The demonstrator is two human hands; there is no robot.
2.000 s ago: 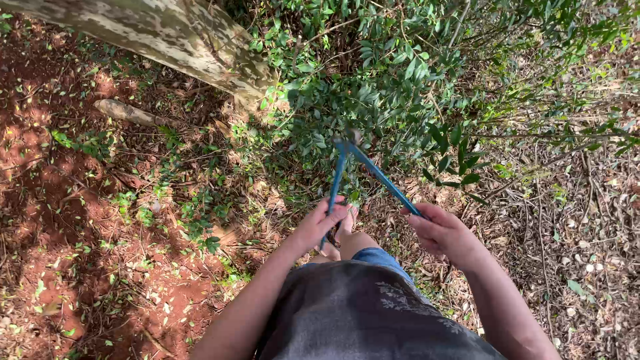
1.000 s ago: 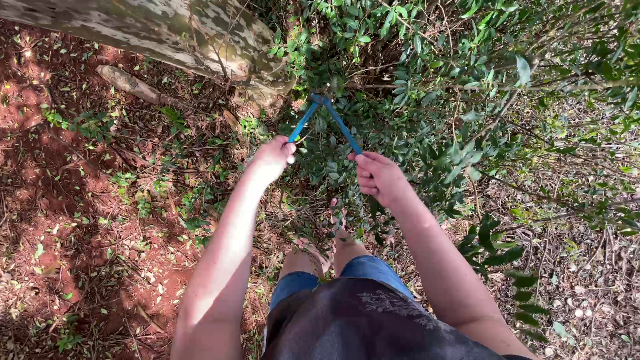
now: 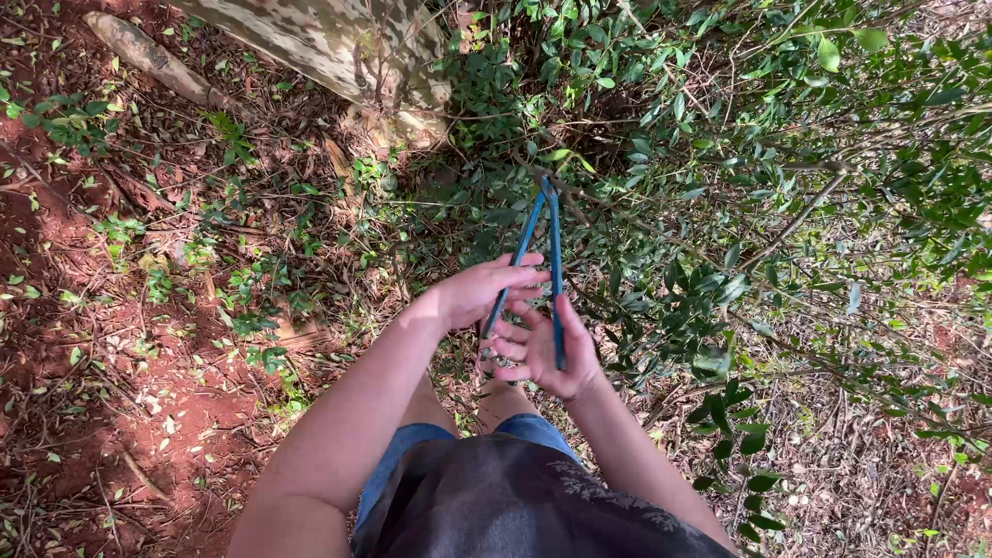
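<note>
Blue long-handled loppers (image 3: pixel 556 248) reach away from me into a leafy green shrub (image 3: pixel 635 194), their two handles close together in a narrow V. My left hand (image 3: pixel 492 291) lies at the left handle, its fingers extended across toward the right one. Lower down, my right hand (image 3: pixel 552 349) has its palm up with the right handle lying across it, the thumb beside the handle and the fingers spread. Leaves and thin branches surround the head of the loppers, so the blades are hard to make out.
A thick trunk with mottled bark (image 3: pixel 333 46) stands at upper left, a fallen piece of wood (image 3: pixel 155 62) beside it. Thin branches (image 3: pixel 806 209) stretch across the right side. Red soil with leaf litter (image 3: pixel 201 418) covers the ground at left.
A second ago the handles were spread wide with a fist on each; now they are close together. Both hands have come together nearer my body, and their fingers have loosened.
</note>
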